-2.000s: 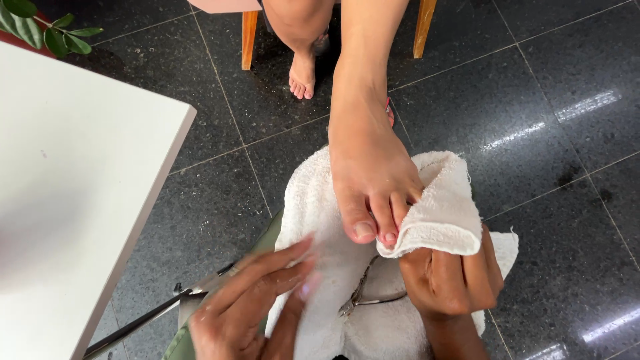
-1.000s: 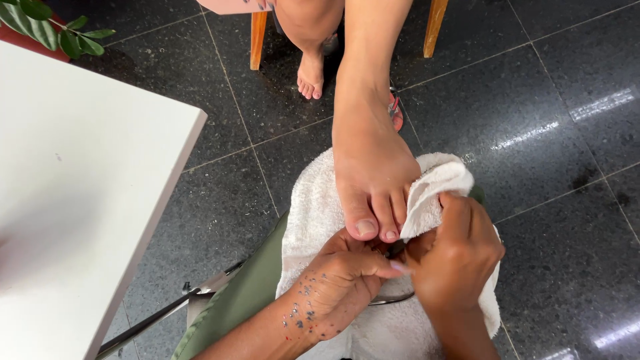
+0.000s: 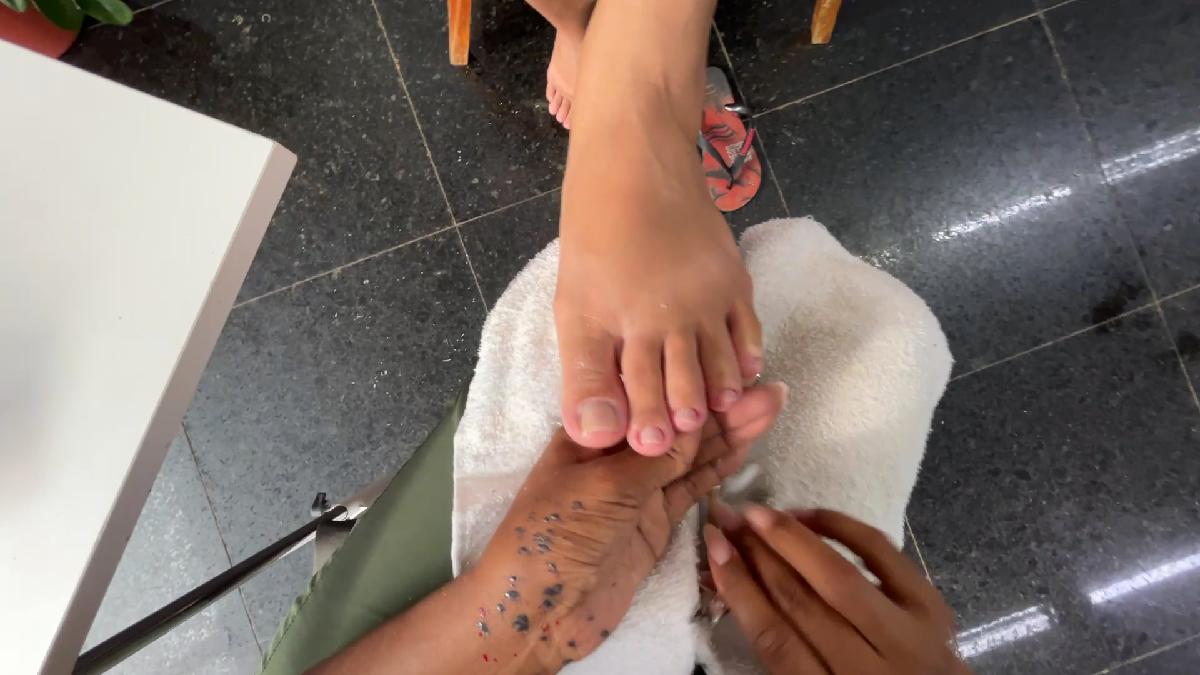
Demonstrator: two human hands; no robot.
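Observation:
Another person's bare foot [image 3: 647, 253] rests over a white terry towel [image 3: 844, 328] spread on my lap. My left hand [image 3: 609, 506] lies palm up under the toes, its fingers reaching below the smaller toes; dark and red specks dot the wrist. My right hand [image 3: 825, 591] is at the lower right, fingers bent over a metal tool [image 3: 705, 553] that lies on the towel. The tool is mostly covered, and whether the fingers grip it does not show.
A white tabletop [image 3: 122, 281] fills the left side. Beyond are a flip-flop [image 3: 731, 159], the person's other foot [image 3: 561, 80], wooden chair legs [image 3: 458, 33] and a potted plant [image 3: 75, 11]. A dark metal bar [image 3: 206, 591] runs beside my green-clad leg [image 3: 375, 553].
My right hand has let go of the towel's fold and moved down to the metal tool. My left hand has come under the toes from the lower left. The view is closer to the foot.

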